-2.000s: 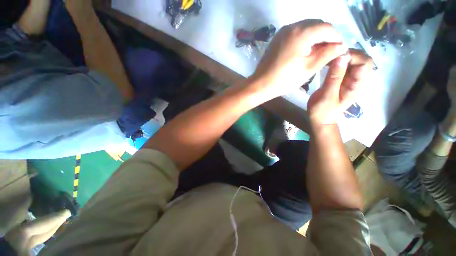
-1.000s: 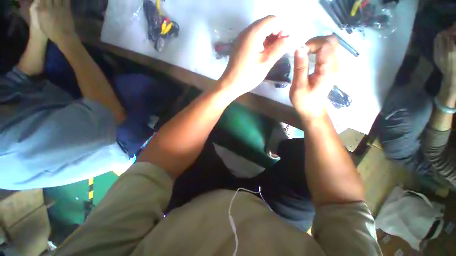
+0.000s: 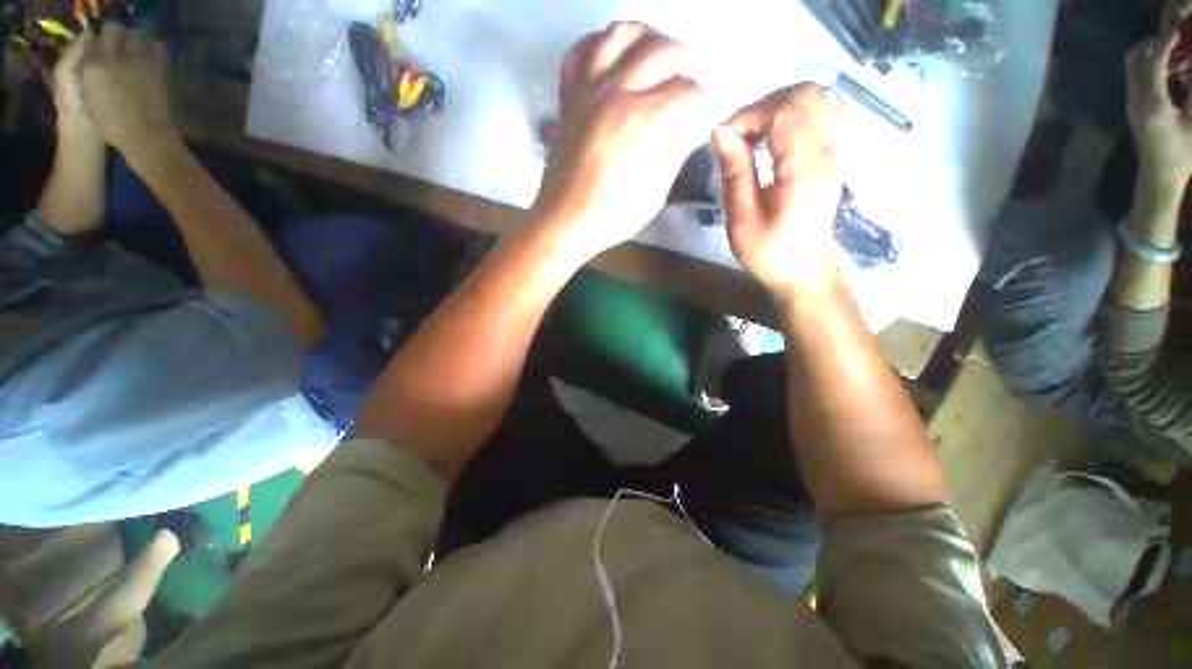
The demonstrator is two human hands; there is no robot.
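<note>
My left hand [image 3: 625, 137] is over the white table [image 3: 490, 144] with its fingers curled. My right hand [image 3: 787, 183] is just right of it, thumb and forefinger pinched together close to the left fingertips. Glare hides whether a thin clear piece is between them. A dark part [image 3: 693, 180] lies on the table behind and between the hands, partly covered. A black coiled bundle [image 3: 865, 235] lies right of my right hand. A small reddish part [image 3: 549, 130] shows at the left edge of my left hand.
A black bundle with yellow and red tips [image 3: 408, 89] lies at left. A dark rod [image 3: 873, 101] and a bagged dark pile [image 3: 935, 39] lie at upper right. A person in blue [image 3: 157, 379] sits at left; another person's arm [image 3: 1150, 235] shows at right.
Both hands have moved left in view and closer together, while the table and its parts have also shifted left. The dark part between the hands is more covered than one second ago.
</note>
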